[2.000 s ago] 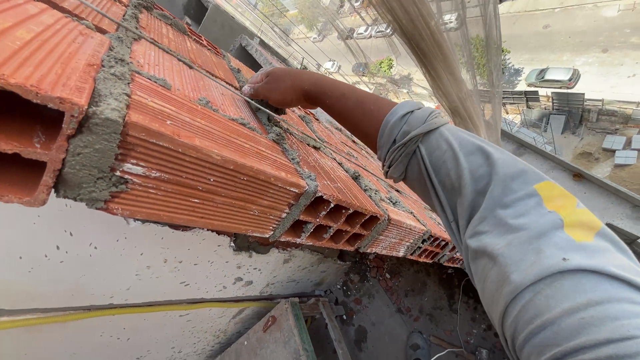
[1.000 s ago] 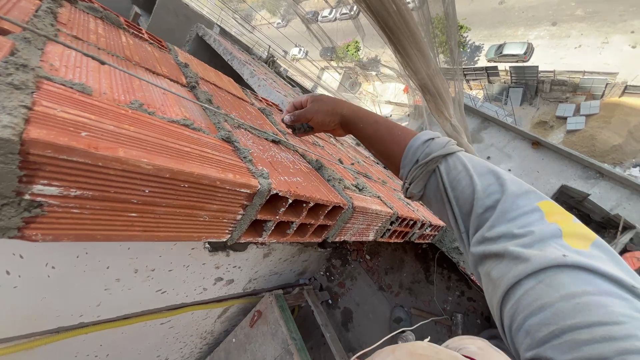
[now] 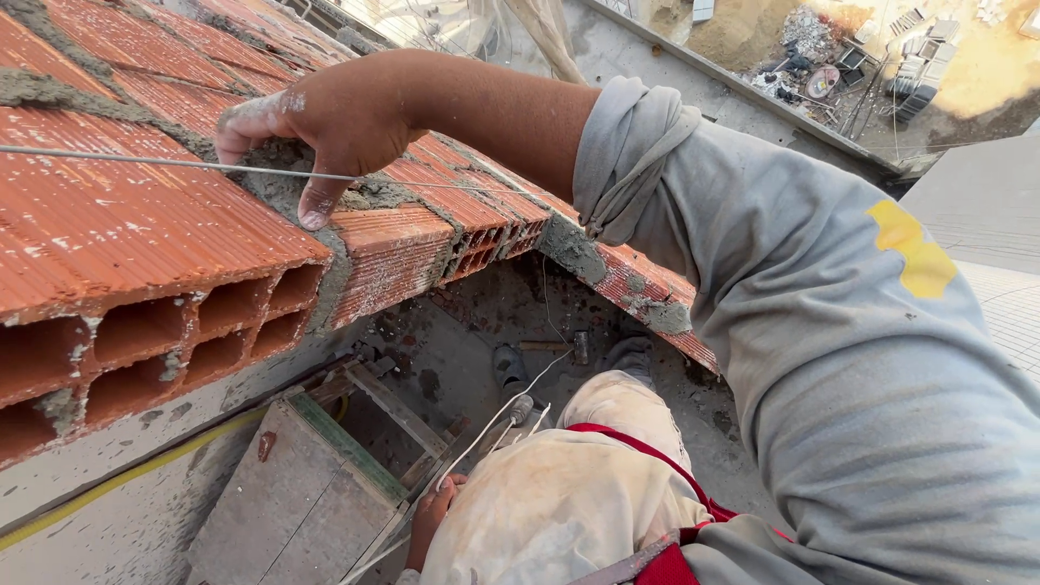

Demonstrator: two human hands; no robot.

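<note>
My right hand [image 3: 325, 134] reaches over the hollow clay brick wall [image 3: 154, 211]. Its fingers and thumb are bent around wet grey mortar [image 3: 280, 175] at a joint between bricks, the thumb on the near side. A taut line [image 3: 138, 159] runs along the bricks and crosses by this hand. Down beside my torso, my left hand [image 3: 431, 520] is partly hidden; a white cord [image 3: 485, 426] passes through its curled fingers.
A wooden-handled hammer [image 3: 581, 347] lies on the floor near my feet. A board platform [image 3: 284, 487] and a yellow hose [image 3: 130, 475] are by the wall's lower face. Netting [image 3: 540, 36] hangs beyond the wall, with ground far below.
My right hand has moved from farther along the wall's top to a nearer mortar joint. The view has shifted a lot, and my left hand now shows.
</note>
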